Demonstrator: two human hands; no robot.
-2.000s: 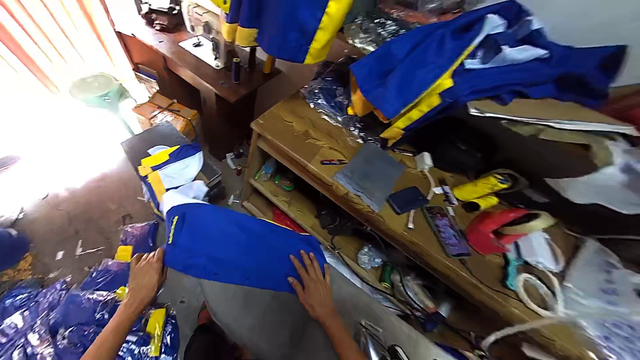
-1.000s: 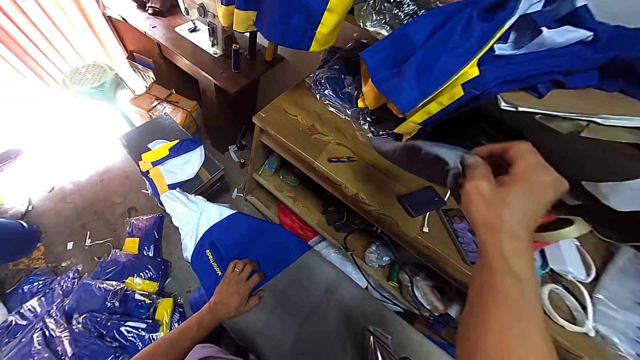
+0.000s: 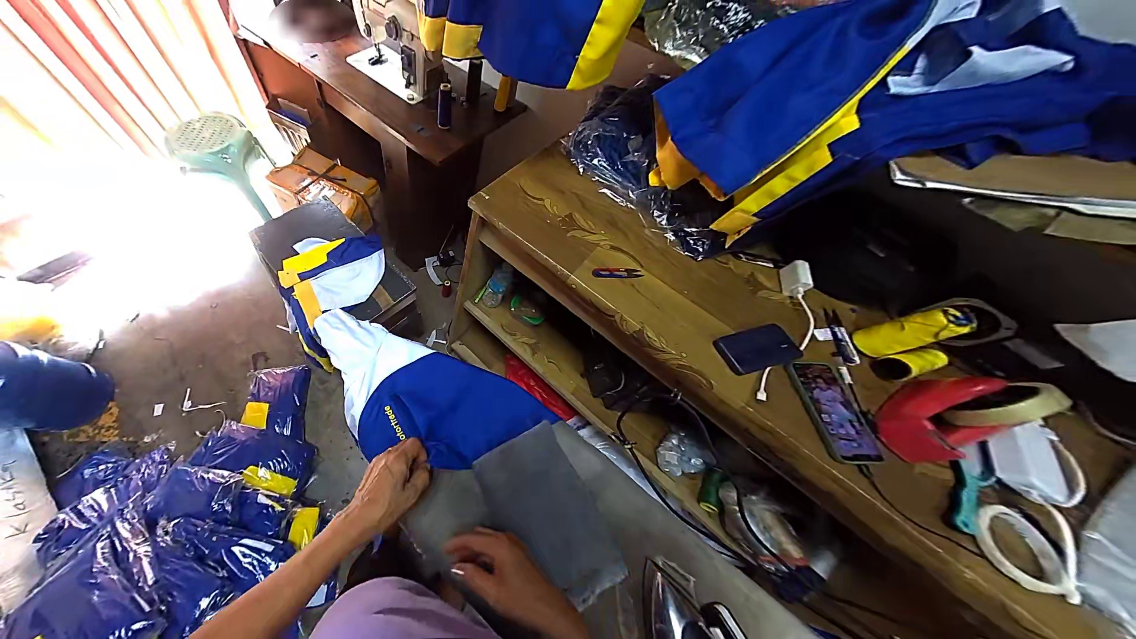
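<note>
A blue and white fabric garment (image 3: 453, 404) with yellow lettering lies across a grey padded board (image 3: 621, 479). My left hand (image 3: 395, 479) rests on the garment's near edge beside the lettering, its fingers bent; whether they pinch the cloth cannot be told. A grey cloth (image 3: 546, 506) lies over the board and touches the blue fabric. At its lower left edge is my right hand (image 3: 510, 568), fingers curled; its hold on the cloth is unclear. An electric iron (image 3: 670, 603) stands at the bottom, right of the grey cloth, partly cut off.
Plastic-wrapped blue garments (image 3: 177, 524) are heaped on the floor at left. A wooden shelf unit (image 3: 568, 222) on the right bears a phone (image 3: 834, 413), thread snips (image 3: 618, 273), a red tape dispenser (image 3: 932, 417) and more blue garments (image 3: 799, 115). A sewing machine (image 3: 399, 44) stands behind.
The grey cloth, on the shelf top two seconds ago and then lifted in my right hand, now lies on the board. My right hand has come down from the shelf to the cloth's near side.
</note>
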